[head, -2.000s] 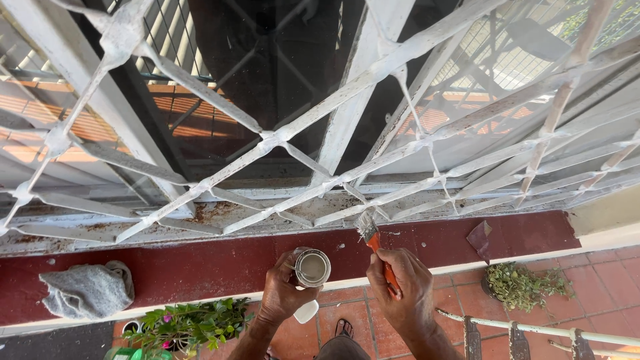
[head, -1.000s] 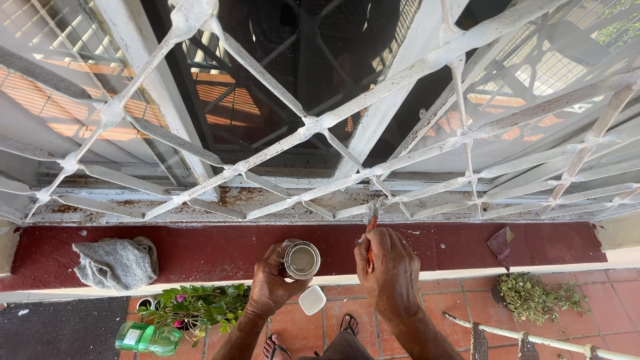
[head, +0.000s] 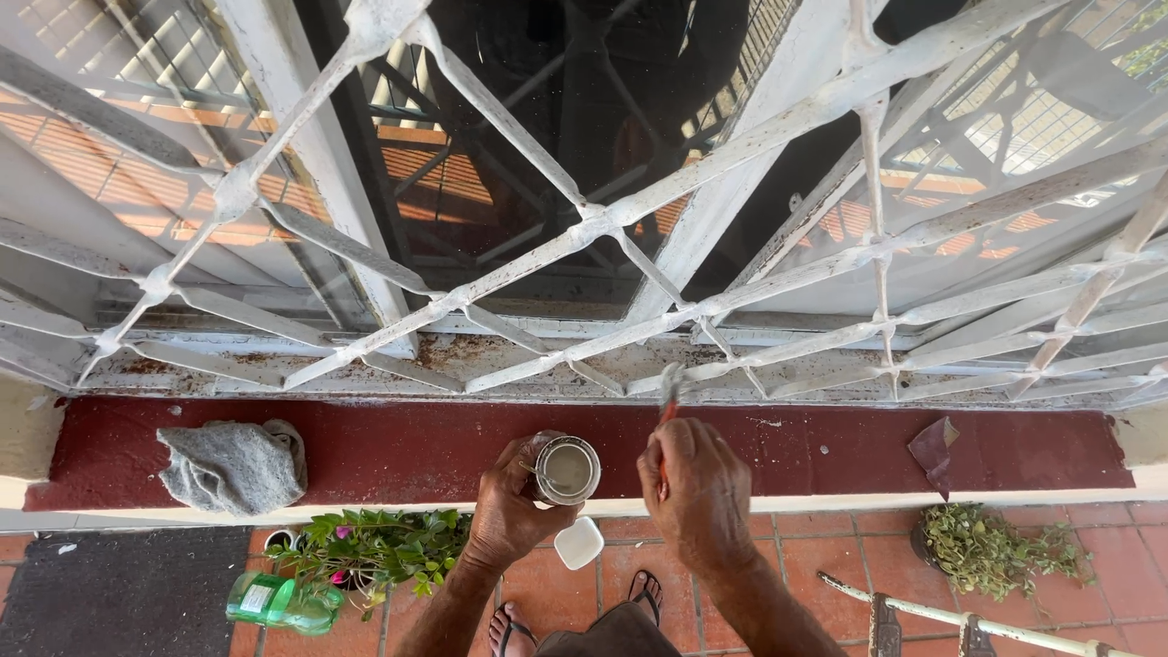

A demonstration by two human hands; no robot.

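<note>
My left hand grips a small open can of pale paint, held upright over the outer edge of the dark red window sill. A paintbrush with a red handle is in my right hand; its bristles are at a low bar of the white metal window grille, near the grille's bottom edge. Whether the bristles touch the bar is hard to tell. Brown rust marks show on the white window frame's lower ledge behind the bars.
A grey rag lies on the sill at left, a piece of sandpaper at right. Below are a flowering plant, a green plastic bottle, a white plastic lid or dish, a potted plant and a white metal rail.
The brush, tilted with its bristles to the left two seconds ago, now points more straight up toward the grille. Both hands keep their hold on can and brush. The view has shifted somewhat.
</note>
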